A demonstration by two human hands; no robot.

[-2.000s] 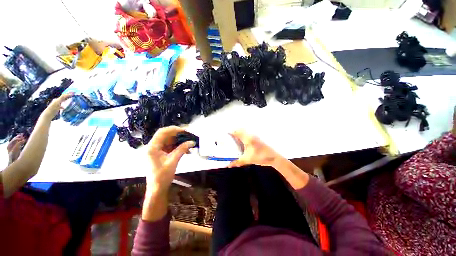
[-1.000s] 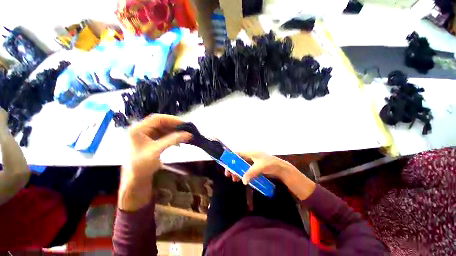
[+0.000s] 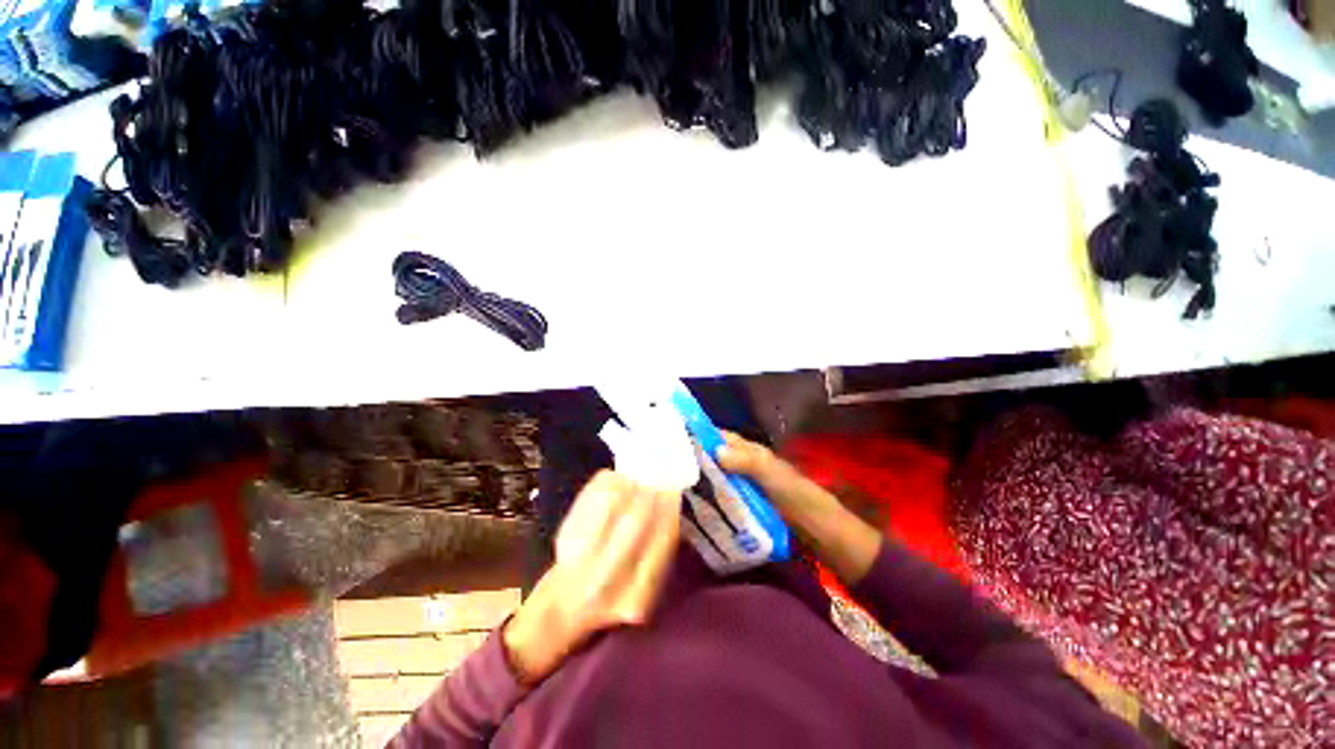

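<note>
A blue and white retail box (image 3: 732, 515) is held tilted over my lap, just off the table's front edge. Its white end flaps stand open at the upper end. My right hand (image 3: 783, 490) grips the box along its right side. My left hand (image 3: 618, 549) is at the flaps on the left, blurred, with its fingertips partly hidden, so its exact hold is unclear. A single coiled black cable (image 3: 472, 302) lies alone on the white table (image 3: 659, 242), touched by neither hand. The inside of the box is not visible.
A long heap of black cable bundles (image 3: 483, 73) crosses the back of the table. A blue-white box (image 3: 35, 264) lies at far left. More cables (image 3: 1157, 220) lie right of a yellow strip (image 3: 1076, 234). A person in patterned red clothing (image 3: 1157, 556) sits at right.
The coiled cable has left my left hand and lies on the table. The box has moved nearer my body and my left hand has come to its flaps. The view has tipped down.
</note>
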